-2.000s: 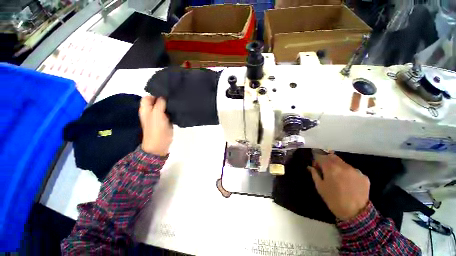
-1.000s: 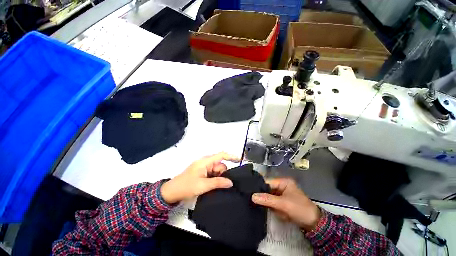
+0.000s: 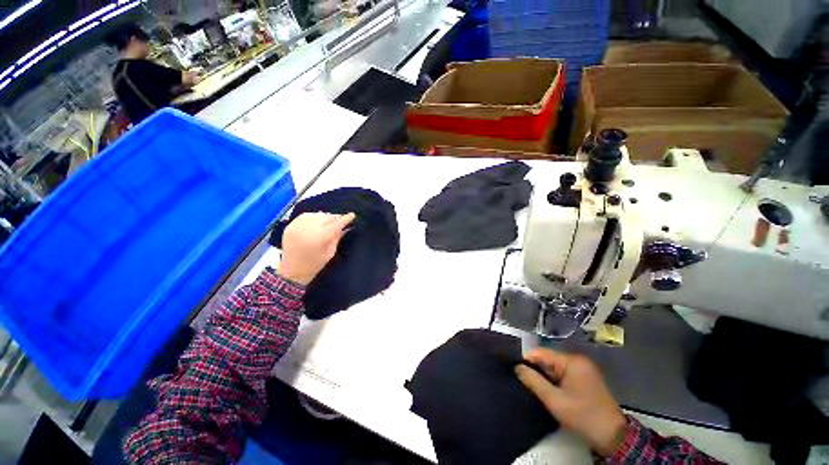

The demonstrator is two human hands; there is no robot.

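My right hand (image 3: pixel 577 397) pinches the right edge of a black fabric workpiece (image 3: pixel 473 395) at the table's front edge, in front of the sewing machine head (image 3: pixel 568 250). My left hand (image 3: pixel 314 245) is on the left stack of black panels (image 3: pixel 364 259), its fingertips close together on the upper part. Whether they grip a ply cannot be told; no yellow sticker shows. Sewn dark lobed pieces (image 3: pixel 477 209) lie flat behind the needle area. The presser foot (image 3: pixel 565 318) has no cloth visibly under it.
A blue plastic bin (image 3: pixel 150 245) stands left of the stack. Black panels (image 3: pixel 759 372) lie under the machine arm (image 3: pixel 754 254) at right. Open cartons (image 3: pixel 486 121) (image 3: pixel 682 116) stand behind the white table (image 3: pixel 364 363). A person (image 3: pixel 145 77) is at a far station.
My left hand has let go of the workpiece and moved left onto the stack. My right hand still holds the workpiece. The view has swung left, showing more of the blue bin.
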